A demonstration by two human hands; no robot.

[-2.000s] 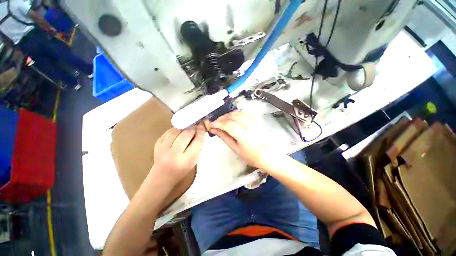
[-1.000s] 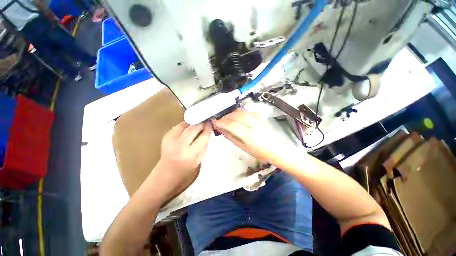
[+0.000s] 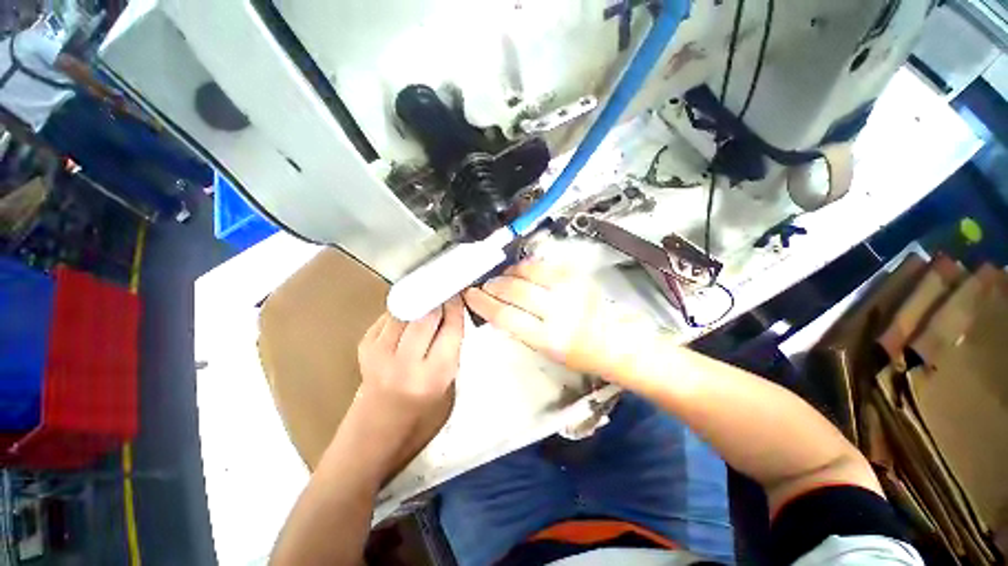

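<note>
A tan-brown panel [image 3: 321,343] lies flat on the white table left of the sewing machine head [image 3: 365,66], partly under my left hand and forearm. My left hand [image 3: 415,359] rests at the panel's right part, its fingertips bunched just below the white bar [image 3: 451,279]. My right hand [image 3: 531,310] lies flatter, its fingertips close to those of my left hand beside a small dark part under the bar. The needle area is hidden behind the bar. Whether a small piece is pinched between the fingers cannot be seen.
A blue hose [image 3: 606,122] runs down to the white bar. A flat metal lever [image 3: 630,243] and a tape roll [image 3: 820,177] are to the right. Brown panels [image 3: 951,376] are stacked at right. Red [image 3: 94,365] and blue [image 3: 238,216] bins and a person [image 3: 100,122] are at left.
The camera view has shifted. The orange-tan bit seen between my fingertips two seconds ago no longer shows. My hands stay below the white bar, with my right fingers extended beside it.
</note>
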